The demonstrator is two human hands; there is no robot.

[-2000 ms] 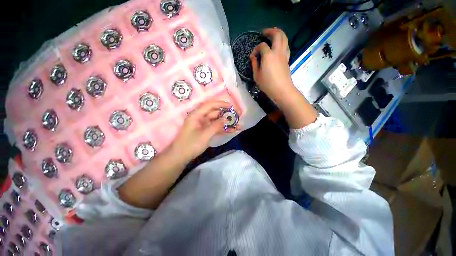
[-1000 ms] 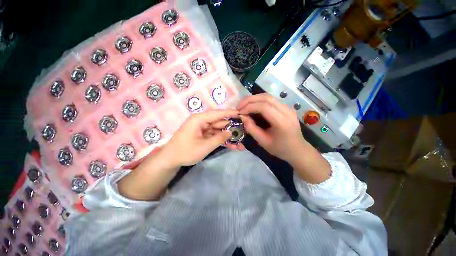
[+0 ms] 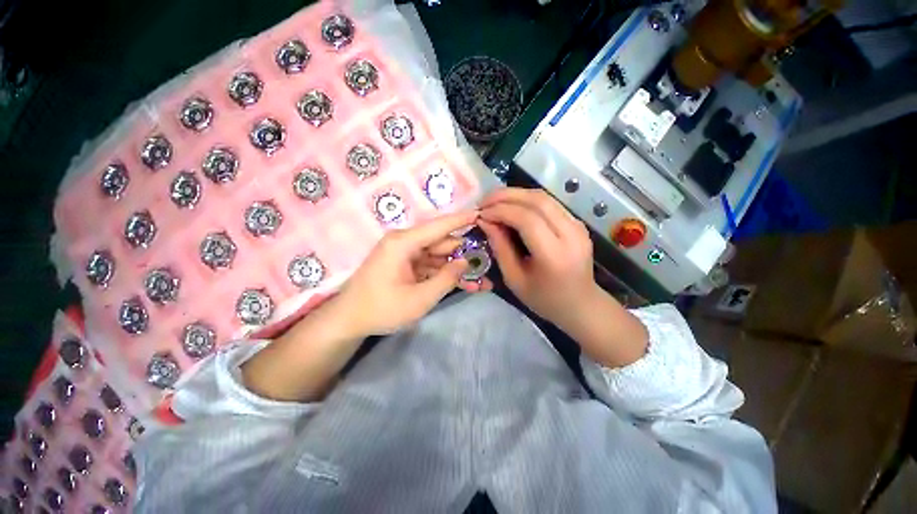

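My left hand (image 3: 407, 276) holds a shiny silver metal housing (image 3: 472, 263) in its fingertips, above the lower right edge of the pink foam tray (image 3: 337, 233). My right hand (image 3: 543, 251) has thumb and forefinger pinched at the housing's upper edge, close to the left fingertips. Any tiny piece between these fingers is too small to tell. The tray holds rows of similar housings in square pockets. The round tub (image 3: 484, 97) of tiny dark pieces stands right of the tray.
The bench press (image 3: 563, 151) stands at right, with a gold-brown press head (image 3: 719, 50), black pads (image 3: 709, 169), a red-orange knob (image 3: 629, 234) and a green button (image 3: 656, 256). Brown cartons (image 3: 804, 361) lie lower right. A second pink tray (image 3: 75, 432) lies lower left.
My right hand has come from the tub to the housing in my left hand. The view has shifted, showing more of the press front. Over the last second the hands barely moved.
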